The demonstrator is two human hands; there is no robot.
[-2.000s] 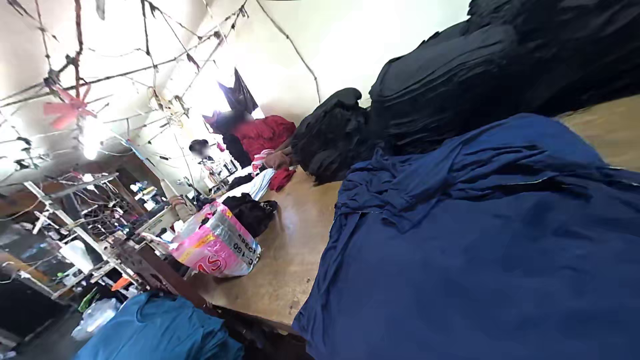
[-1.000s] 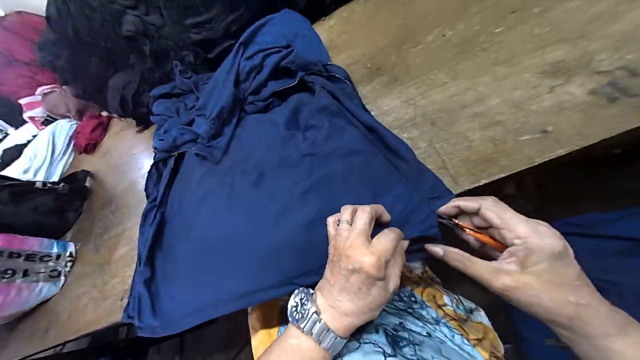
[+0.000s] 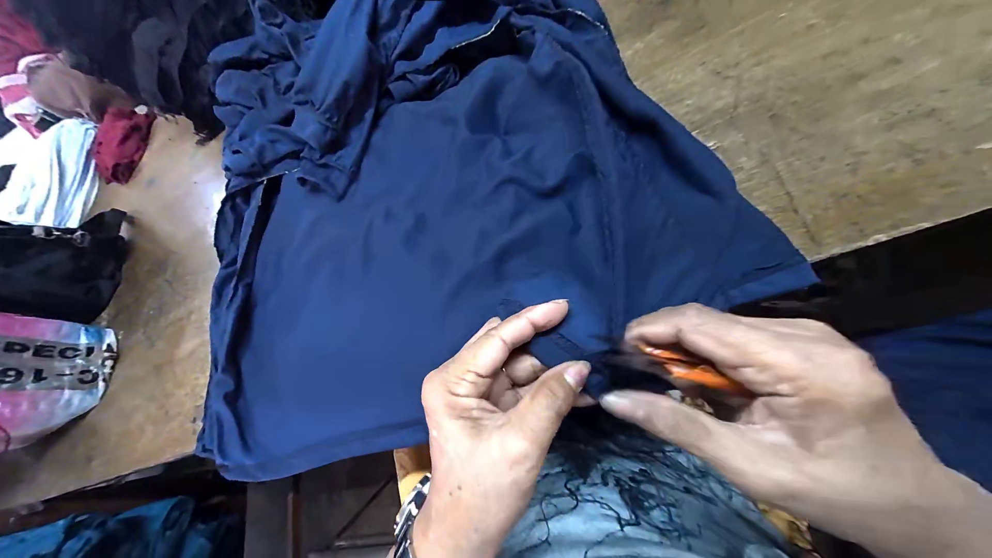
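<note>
A navy blue garment (image 3: 403, 256) lies spread over a wooden table, its upper part bunched. Near its lower hem, my left hand (image 3: 504, 403) pinches the cloth edge between thumb and fingers; a metal watch (image 3: 411, 515) is on that wrist. Just to the right, my right hand (image 3: 759, 403) holds a small orange-handled tool (image 3: 694, 370), likely thread snips, against the hem. Its dark tip is blurred, so whether the blades are apart cannot be told.
The wooden table (image 3: 814, 116) has a pile of black cloth (image 3: 178, 54) at the back left. White cloth (image 3: 54, 174), dark red cloth (image 3: 122, 143), a black pouch (image 3: 62, 267) and a printed plastic bag (image 3: 54, 380) lie left. Thread scraps cover the patterned cloth on my lap (image 3: 620, 496).
Two seconds ago neither hand was in view. Since one second ago, my left hand has turned and pinches the hem with its thumb showing. The view has swung down to the garment.
</note>
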